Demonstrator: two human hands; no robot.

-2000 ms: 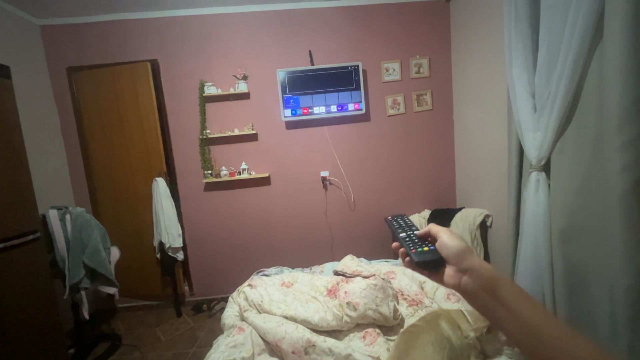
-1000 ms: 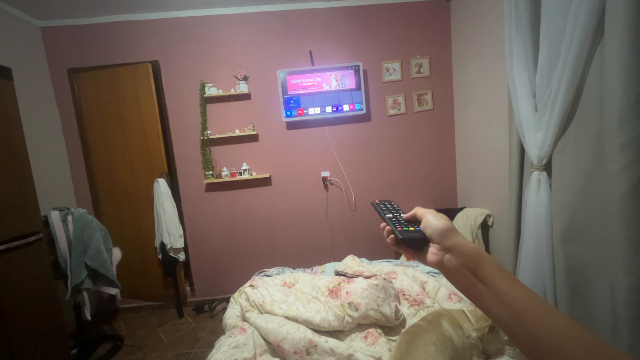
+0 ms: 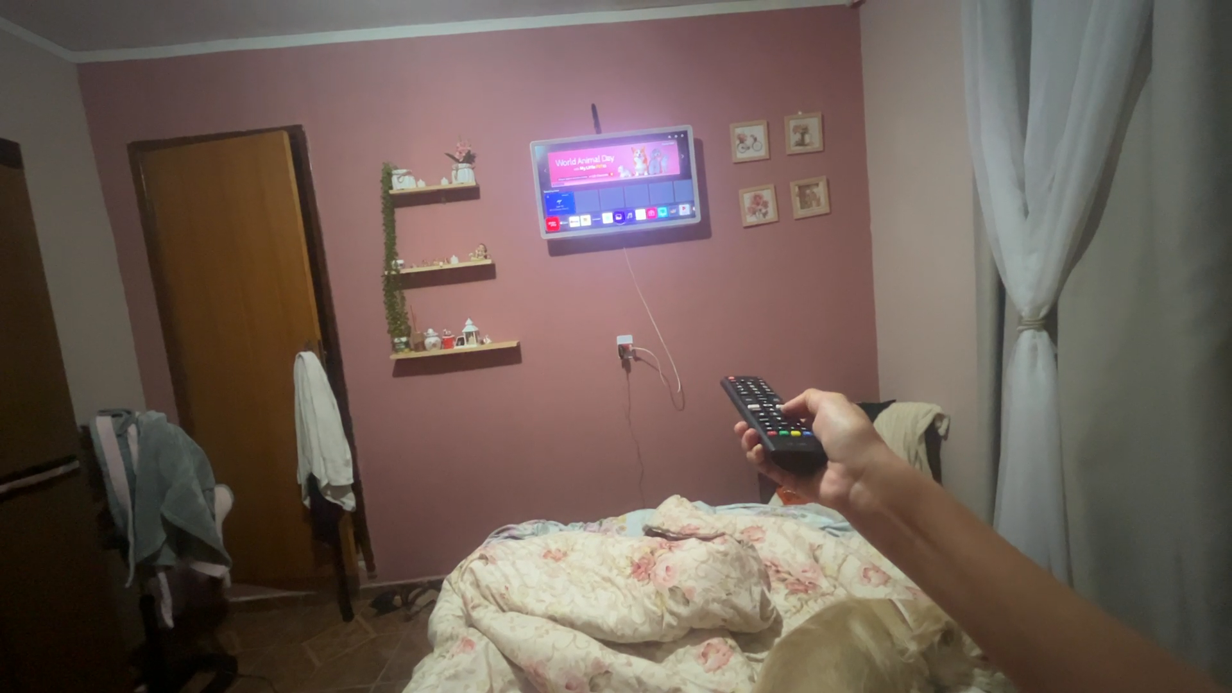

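Observation:
Coming in from the lower right, my right hand [image 3: 833, 438] grips a black remote control [image 3: 770, 419], its thumb resting on the buttons. The far end of the remote tilts up and to the left, towards a wall-mounted television [image 3: 618, 183]. On the lit screen are a pink banner and a row of coloured app icons. Beneath the hand lies a floral comforter [image 3: 616, 577], bunched up on the bed. My left hand is not in view.
A wooden door [image 3: 231, 366] stands at the left, near a chair draped with grey-blue clothing [image 3: 168, 491]. Wall shelves [image 3: 457, 350] hold ornaments. Cables run from a wall outlet [image 3: 625, 342]. White curtains [image 3: 1039, 241] hang at the right. Something pale and furry [image 3: 847, 650] lies at the bottom edge.
My right hand has moved a little left with the remote since two seconds ago. The television's dark banner area has turned pink, and the icon row has changed.

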